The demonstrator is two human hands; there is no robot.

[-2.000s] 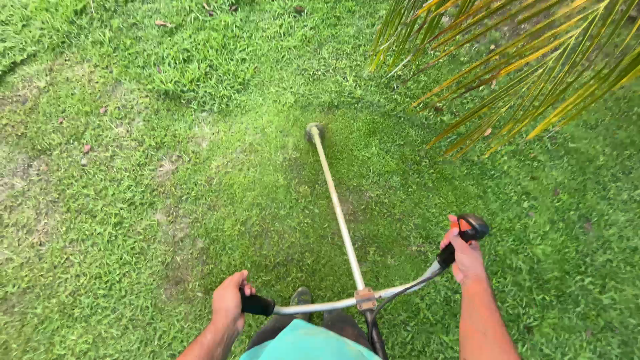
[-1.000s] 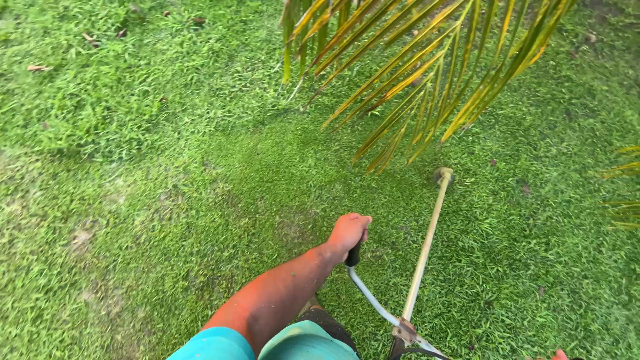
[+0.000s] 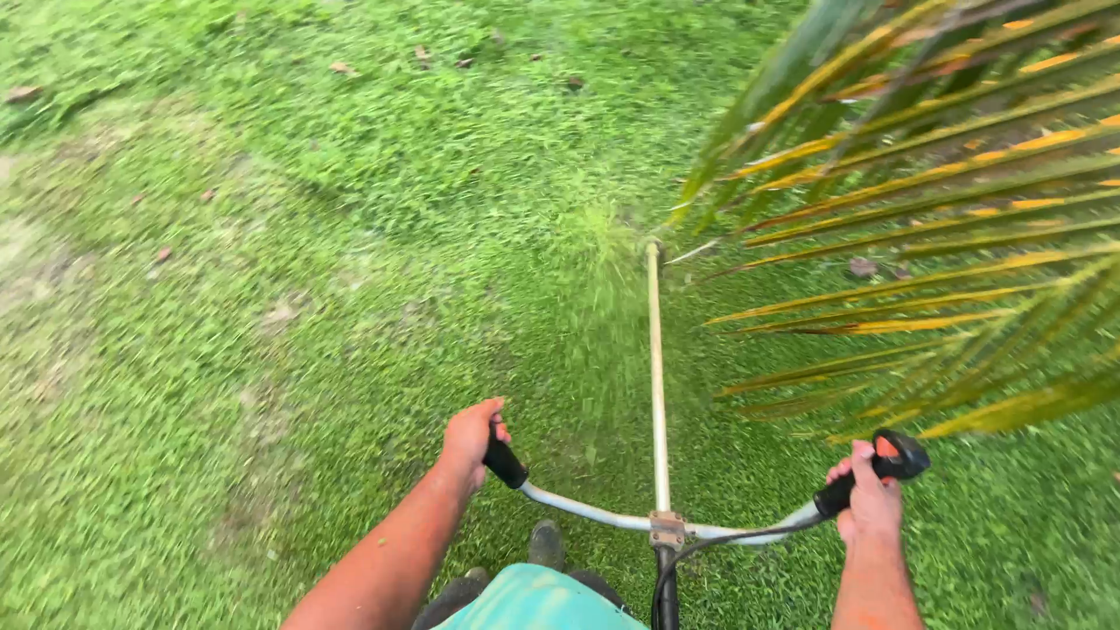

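A brush cutter with a long pale shaft (image 3: 658, 376) reaches forward over the grass, its cutting head (image 3: 654, 249) low at the lawn with blurred clippings flying to its left. My left hand (image 3: 472, 442) is closed around the black left grip (image 3: 505, 459) of the metal handlebar (image 3: 586, 510). My right hand (image 3: 868, 494) holds the right grip (image 3: 836, 496), which carries a black and orange control (image 3: 901, 455). A clamp (image 3: 668, 529) joins bar and shaft, and a dark cable runs from the right grip down beside it.
Long green and yellow palm fronds (image 3: 919, 227) hang at the right, close to the cutting head and above my right hand. Taller grass (image 3: 420, 114) grows ahead, with scattered dry leaves (image 3: 341, 68). Bare patches (image 3: 262, 437) mark the left side. My boot (image 3: 547, 544) stands below the handlebar.
The cutting head has swung back left from beneath the right-hand side of the palm fronds. My right hand, mostly out of view a second ago, shows fully again on its grip.
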